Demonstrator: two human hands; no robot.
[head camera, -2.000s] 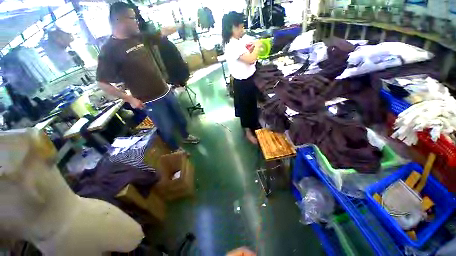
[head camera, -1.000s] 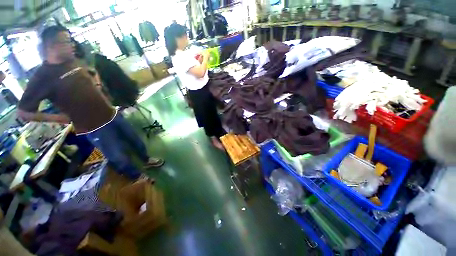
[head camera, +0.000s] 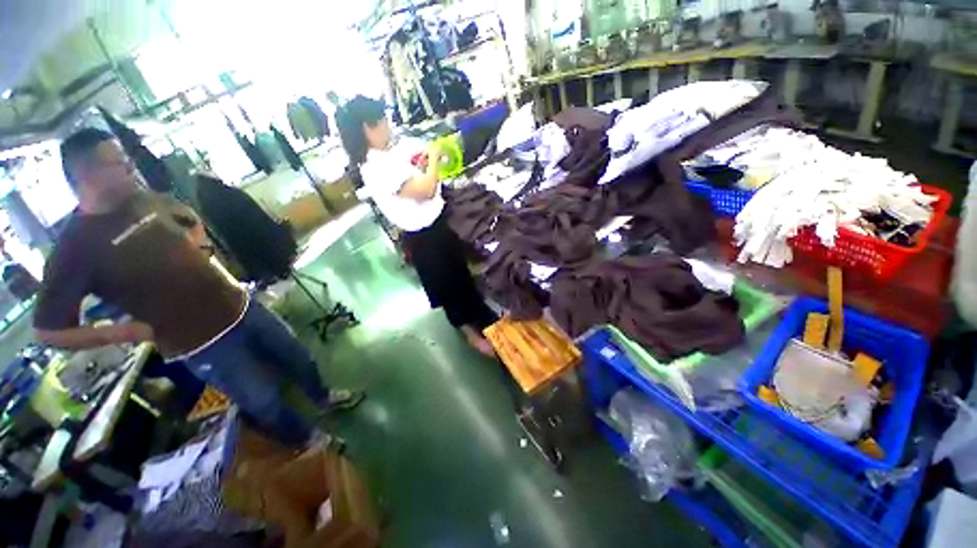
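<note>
Neither of my hands is in the picture. Nearest in front of me on the right, a blue plastic basket (head camera: 905, 369) holds a pale piece and several yellow-orange pieces. It stands on a blue slatted rack (head camera: 739, 450). Behind it, a heap of dark brown garment pieces (head camera: 643, 300) spreads over a table and partly over a light green bin (head camera: 766, 310). A red plastic basket (head camera: 857, 257) holds a pile of white strips (head camera: 825, 187).
A person in a brown shirt (head camera: 150, 257) stands at left by a table. Another in a white top (head camera: 402, 193) holds a bright green item (head camera: 448, 156). A wooden stool (head camera: 532, 353) stands beside the green aisle floor (head camera: 429, 428). Open carton (head camera: 348, 498) at lower left.
The view has swung right and slightly up. The pale shape at left has gone out of view. The person in brown has drawn an arm from outstretched to the waist.
</note>
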